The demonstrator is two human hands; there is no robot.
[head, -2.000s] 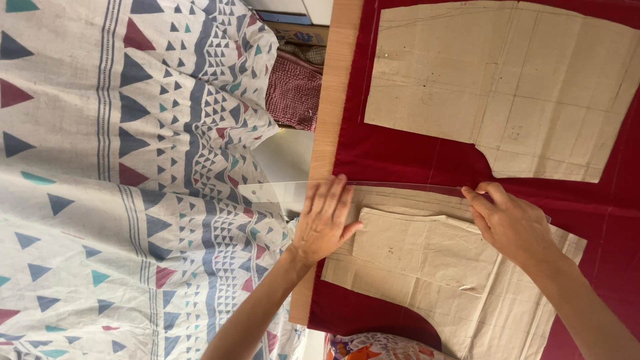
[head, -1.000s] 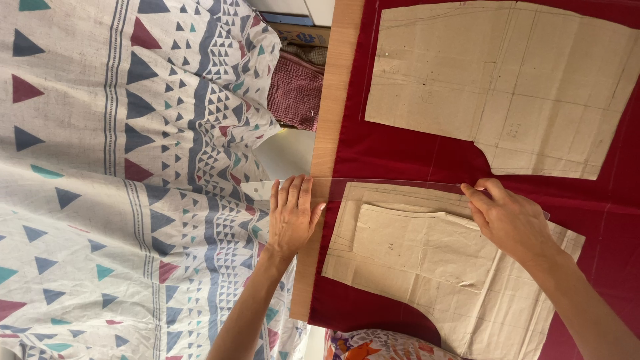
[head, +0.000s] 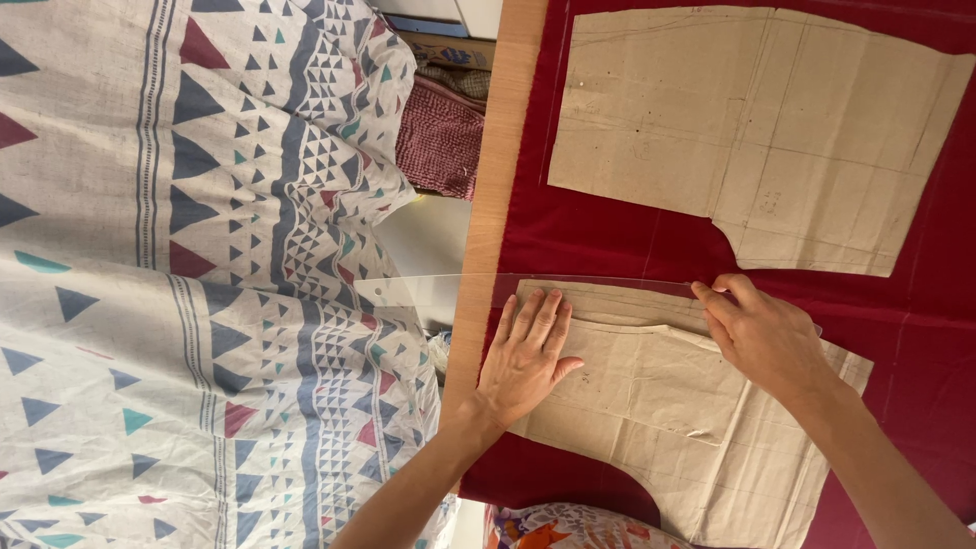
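A clear curved plastic ruler (head: pixel 435 288) lies over the upper edge of the lower paper sewing pattern (head: pixel 671 381), its holed end reaching past the table edge. My left hand (head: pixel 534 351) rests flat with fingers spread, fingertips on the ruler and pattern. My right hand (head: pixel 762 328) has its fingers closed together at the ruler's upper edge; a small thing may be pinched there, too hidden to tell. Beneath lies dark red fabric (head: pixel 610 229) with faint chalk lines. A second paper pattern (head: pixel 686 114) with pencil lines lies on the fabric farther up.
The wooden table edge (head: pixel 476 252) runs down the middle of the view. Left of it hangs a white curtain-like cloth (head: pixel 91 229) printed with triangles. Behind are a pink textured cloth (head: pixel 438 137) and a cardboard box (head: pixel 450 52). Patterned orange and purple fabric (head: pixel 579 528) shows at the bottom.
My left hand has shifted from the table's edge back to the right, onto the pattern and ruler. Two seconds ago it was also over the pattern. My right hand stays nearly in place.
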